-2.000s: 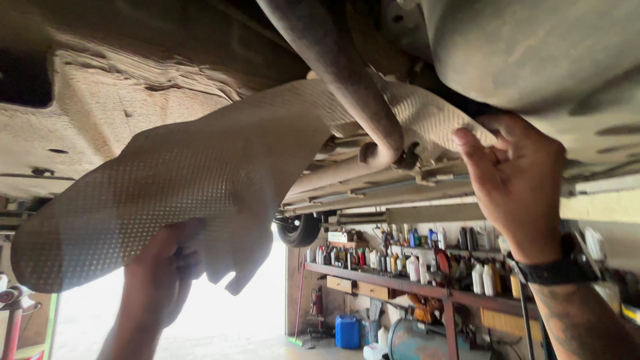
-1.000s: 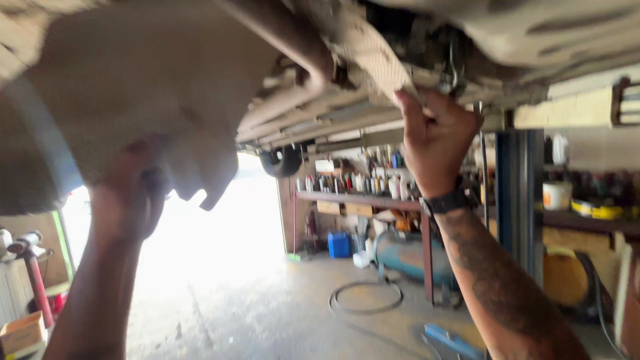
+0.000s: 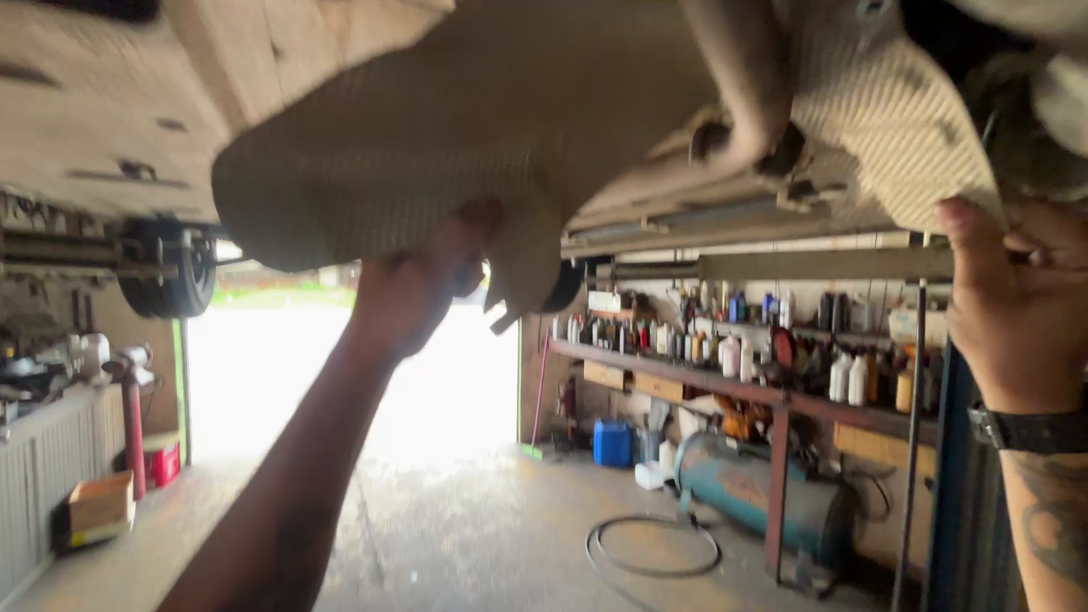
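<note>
A large dimpled sheet-metal heat shield (image 3: 476,110) spans the underside of a raised vehicle, its rounded end toward the left. My left hand (image 3: 433,280), somewhat blurred, grips its lower edge beside a notched tab. At the right, my right hand (image 3: 1011,280) pinches the tip of the shield's narrower ribbed part between thumb and fingers; a black band circles that wrist. A bent exhaust pipe (image 3: 748,93) passes below the shield between my two hands. Whether any fasteners hold the shield cannot be seen.
A tyre (image 3: 170,268) hangs at the left. Behind stand a red-framed shelf (image 3: 663,361) with many bottles, a teal air tank (image 3: 756,493) and a blue jug (image 3: 612,442). A coiled hose (image 3: 654,546) lies on the floor. A dark lift post (image 3: 969,476) rises at the right.
The view has shifted, bringing more floor and the left wall into sight. Both hands keep hold of the heat shield throughout, and its ribbed right part now hangs in fuller view.
</note>
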